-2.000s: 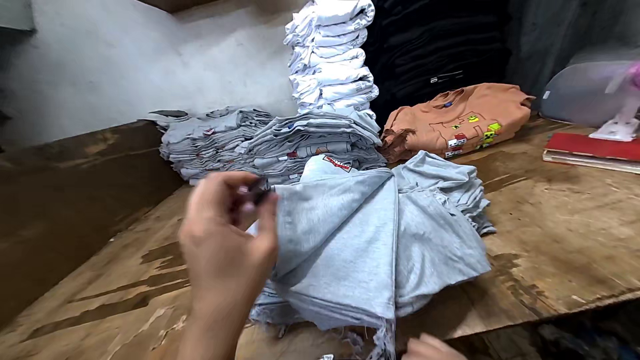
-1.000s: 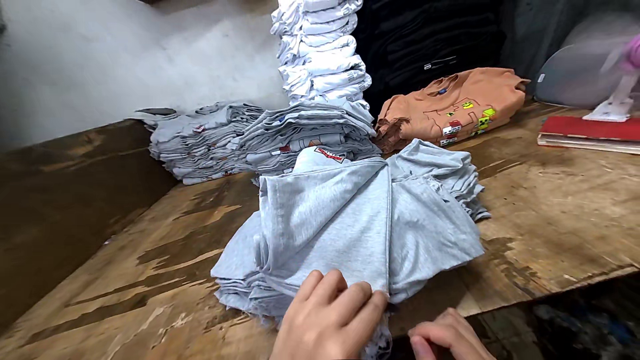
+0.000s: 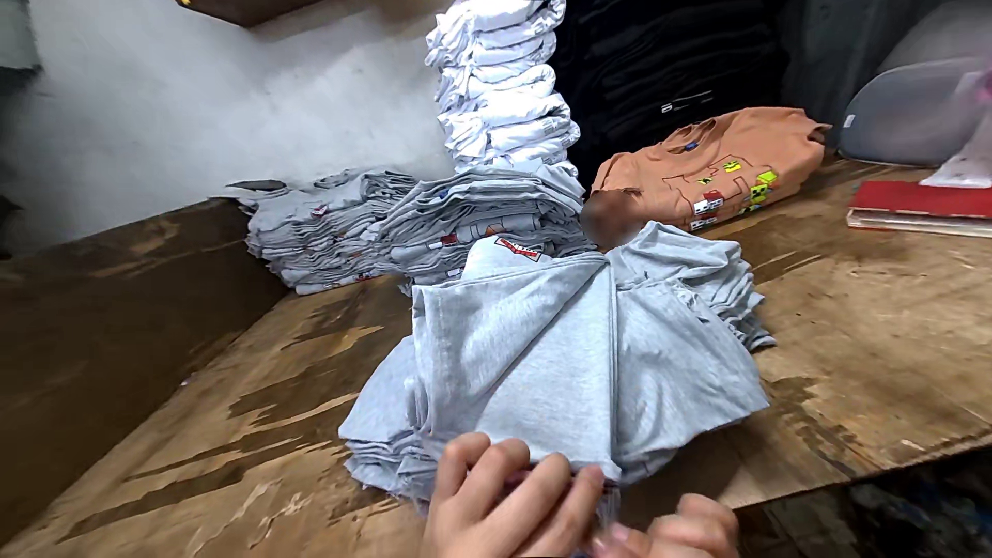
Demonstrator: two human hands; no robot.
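A stack of light grey knit garments lies on the wooden table, its top one folded over with a slanting crease. At the stack's front edge is my left hand, fingers curled over something dark and small that is mostly hidden, perhaps the small tool seen earlier. Just to its right, my right hand has its fingers bent near the garment's lower corner, where thin threads or fringe show; whether it pinches them is unclear. A red-and-white printed patch shows at the top of the stack.
Behind stand grey folded garments, a tall white pile and black cloth. An orange printed garment lies at back right, a red book or folder farther right. A low wooden wall borders the left; the table edge runs front right.
My left hand, raised over the stack with a small dark object two seconds ago, has come down to the front edge. My right hand has come closer to it.
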